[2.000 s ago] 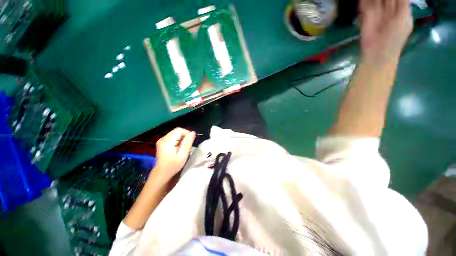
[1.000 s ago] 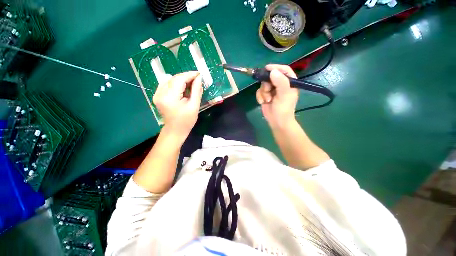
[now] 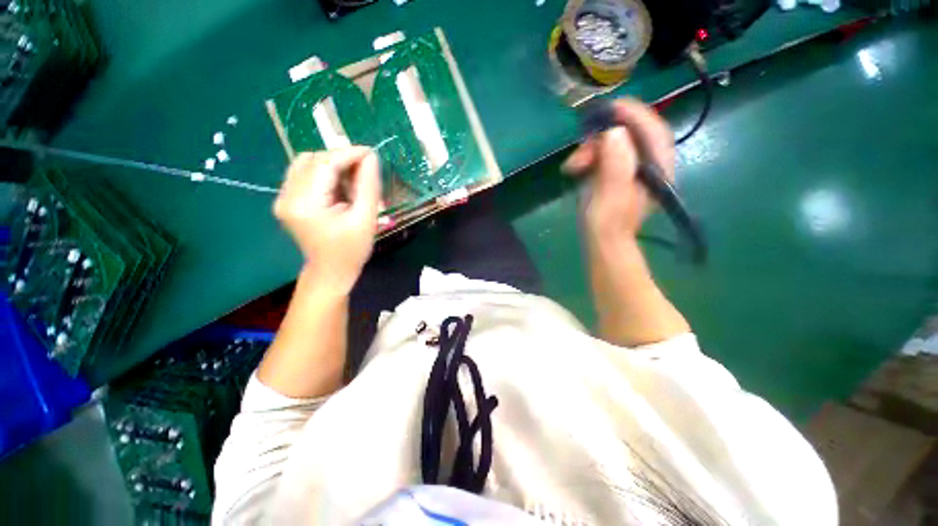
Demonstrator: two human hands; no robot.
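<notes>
A green circuit board [image 3: 406, 154] with two rounded oval shapes lies in a tan fixture [image 3: 468, 98], with pale strips in its openings. My left hand [image 3: 331, 205] is over the board's lower left, its fingertips pinching thin solder wire [image 3: 154, 165] that comes in from the left; a short end points over the board. My right hand [image 3: 622, 170] is blurred, off the board's right side, closed around the black soldering iron [image 3: 669, 195]. The iron's tip is too blurred to make out, near the solder dross tin.
The dross tin [image 3: 561, 64] holds silvery bits. A black station [image 3: 710, 26] with a red light stands right of it. Small white connectors [image 3: 219, 138] lie left of the fixture. Populated boards [image 3: 87, 267] stand at left above a blue bin [image 3: 36, 385]. The bench edge runs below the fixture.
The soldering iron in my right hand has moved from the board's right edge up and right towards the tin. My left hand has shifted slightly left and down with the wire.
</notes>
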